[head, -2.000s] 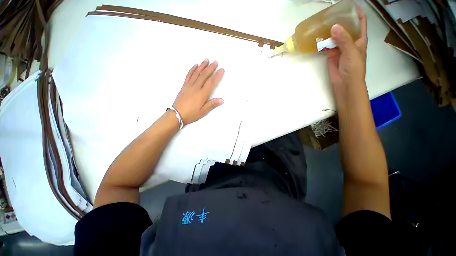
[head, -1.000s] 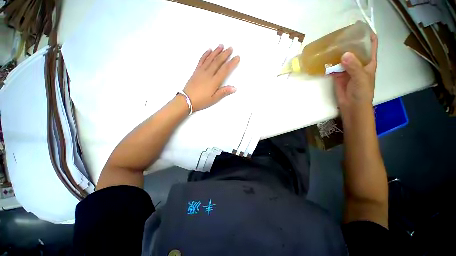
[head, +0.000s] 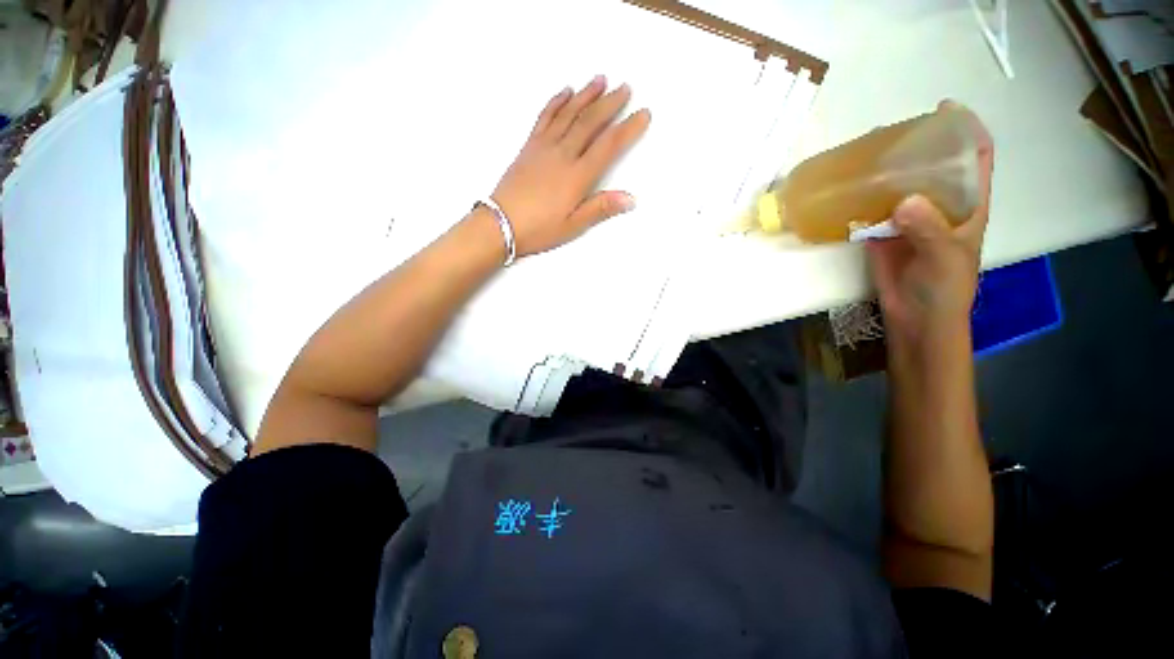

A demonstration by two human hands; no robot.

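Observation:
A large white-backed panel (head: 348, 142) lies on the white tabletop in front of me, with a brown edge strip (head: 721, 28) along its far side and small brown notches at its right corners. My left hand (head: 567, 167) lies flat on the panel, fingers spread, holding nothing. My right hand (head: 933, 251) holds a clear glue bottle (head: 869, 178) with amber liquid, tilted so its yellow cap and nozzle point left at the panel's right edge. The nozzle tip is blurred, so I cannot tell whether it touches. Any glue on the white surface is not visible.
Stacked curved white panels (head: 71, 296) with brown strips lie at the left. Brown and white cut pieces (head: 1139, 110) are at the far right. A blue bin (head: 1017, 305) and a brown box (head: 856, 337) with pale scraps sit below the table edge. A white strip (head: 994, 36) lies at the back.
The bottle in my right hand has moved towards me along the panel's right edge. My left hand still rests on the panel, which now appears further right and higher in view.

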